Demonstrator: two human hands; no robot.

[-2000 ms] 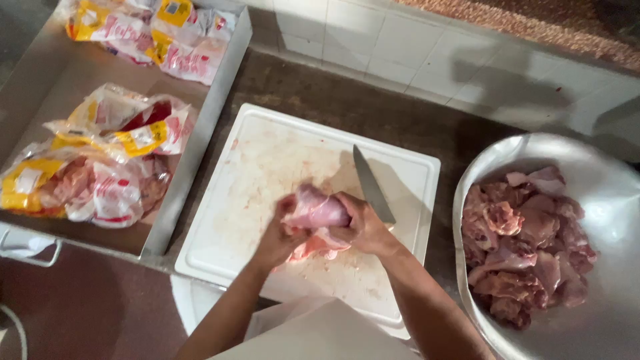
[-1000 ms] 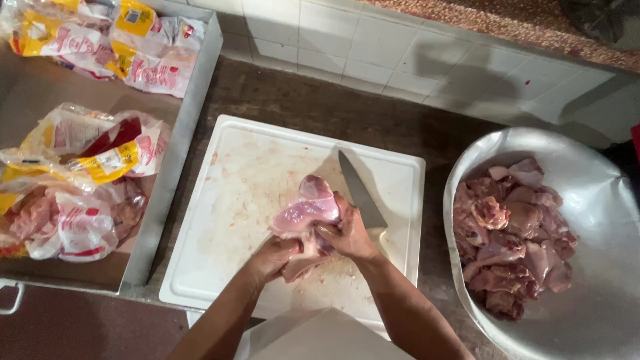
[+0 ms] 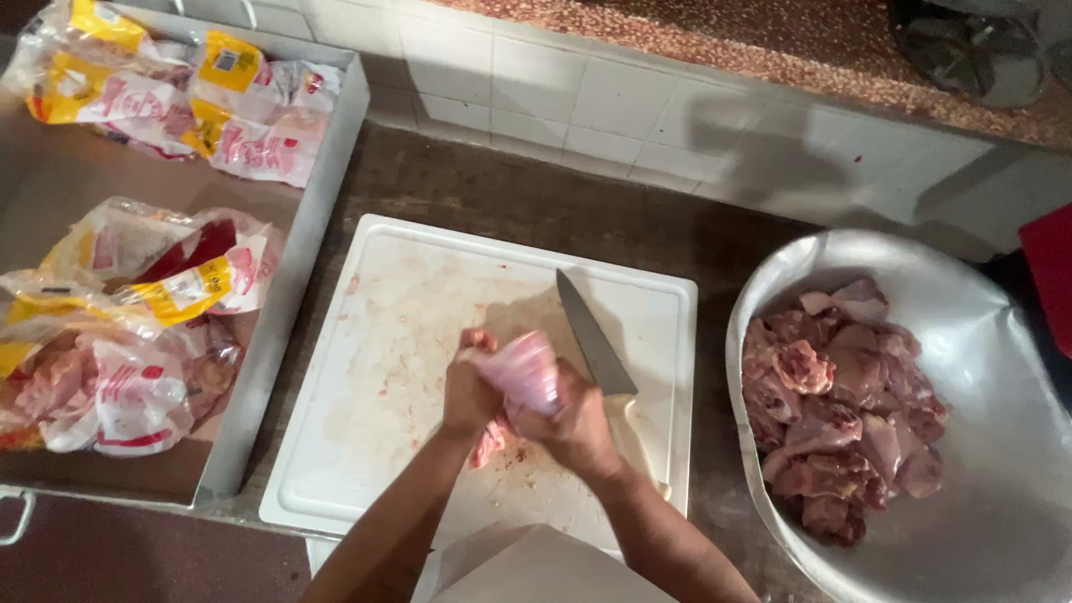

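Note:
Both hands grip one piece of raw, skinless chicken (image 3: 526,368) above the white cutting board (image 3: 402,335). My left hand (image 3: 471,389) holds its left side, and my right hand (image 3: 574,423) closes on its right side; the piece is slightly blurred. A pinkish lower part of the meat hangs between the hands, close to the board. Just right of my right hand, a kitchen knife (image 3: 596,335) lies flat, its blade pointing to the back and its pale handle partly behind my right wrist. Small scraps and wet stains mark the board.
A large metal bowl (image 3: 988,402) of raw chicken pieces (image 3: 863,377) stands at the right. At the left, a metal tray (image 3: 276,335) holds plastic packages (image 3: 260,109) and opened bags of chicken (image 3: 142,394). A white tiled wall (image 3: 536,92) runs behind the dark counter (image 3: 502,184).
The chicken piece has been turned between my hands and its smooth, rounded part now points differently. Both hands keep hold of it. The knife lies in the same place on the board.

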